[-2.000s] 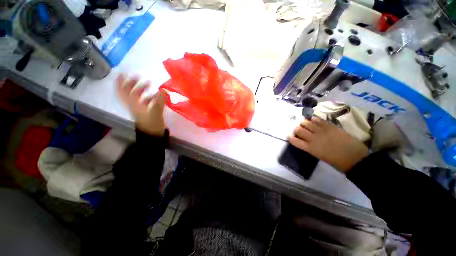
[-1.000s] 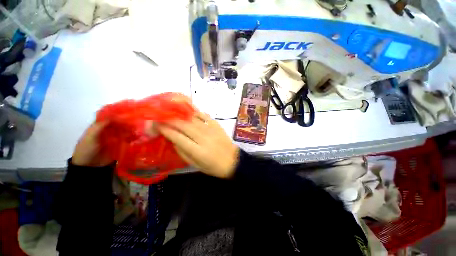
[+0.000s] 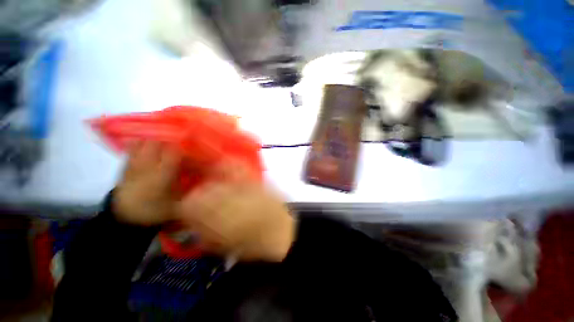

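Observation:
The head view is strongly blurred. A red plastic bag [image 3: 208, 135] is held up at the table's front edge, left of centre. My left hand [image 3: 146, 182] grips the bag's near left side. My right hand [image 3: 236, 217] holds its near right side. The fingers of both hands are blurred, and parts of the bag are hidden behind them. What is inside the bag cannot be seen. A smartphone [image 3: 335, 138] lies on the white table to the right of the bag.
The sewing machine [image 3: 403, 34] stands behind the phone. Black-handled scissors [image 3: 431, 141] and cream cloth [image 3: 399, 91] lie right of the phone. Below the table edge are a blue basket [image 3: 170, 277], more cream cloth [image 3: 510, 255] and a red basket [image 3: 557, 270].
Over two seconds my right hand left the phone and my left hand came in, both taking the bag. Since one second ago the bag has bunched, with a corner now sticking out left.

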